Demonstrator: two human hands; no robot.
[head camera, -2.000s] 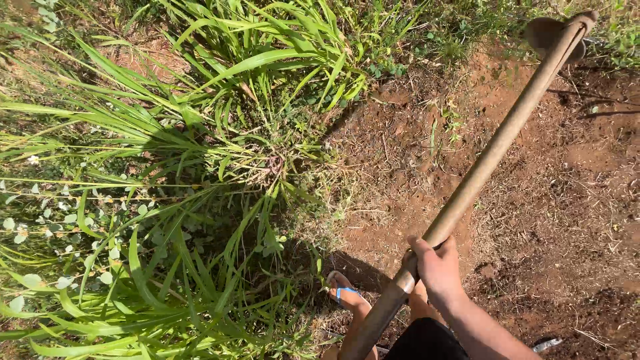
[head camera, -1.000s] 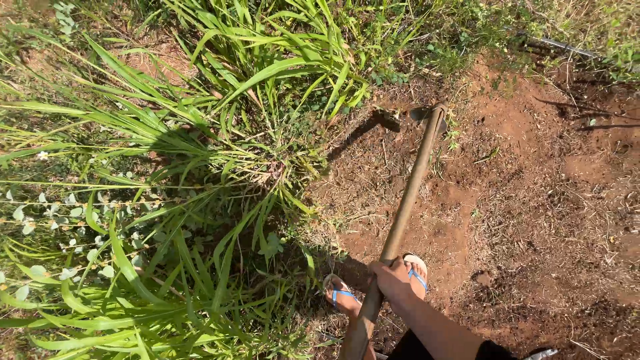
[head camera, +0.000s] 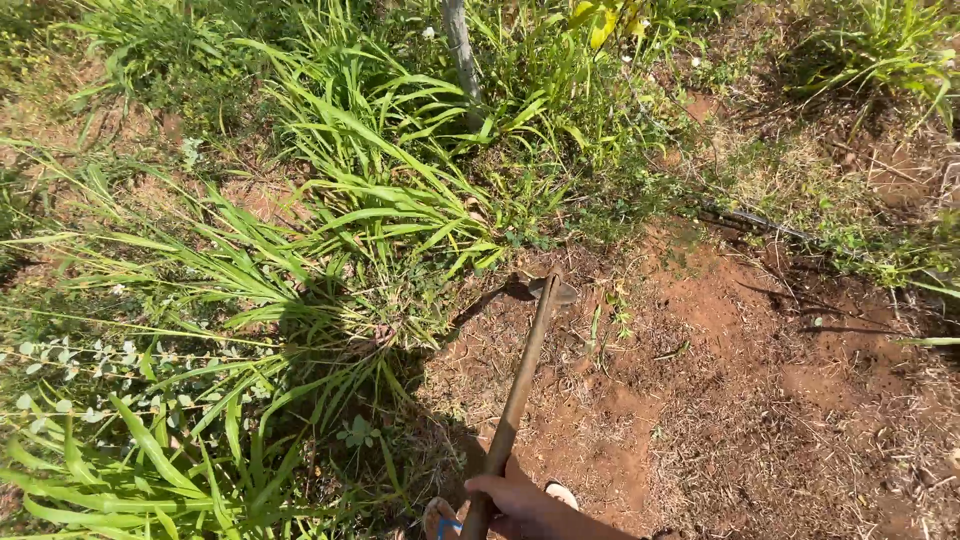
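Note:
My right hand (head camera: 517, 501) is closed around the wooden handle of a hoe (head camera: 521, 382) near the bottom of the head view. The handle runs up and slightly right to the metal hoe blade (head camera: 564, 292), which is at the soil beside the edge of the tall green grass (head camera: 420, 217). A few small uprooted-looking weeds (head camera: 619, 307) lie just right of the blade. My left hand is outside the picture.
Feet in flip-flops (head camera: 441, 519) stand at the bottom edge. A thin tree trunk (head camera: 461, 52) rises from the grass at the top. A dark hose or pipe (head camera: 765, 223) runs along the weeds at right. Bare reddish soil (head camera: 720, 420) spreads right of the handle.
The hoe blade has come down from the raised position at upper right to the ground by the grass. My right hand stays on the handle. The view has tilted upward.

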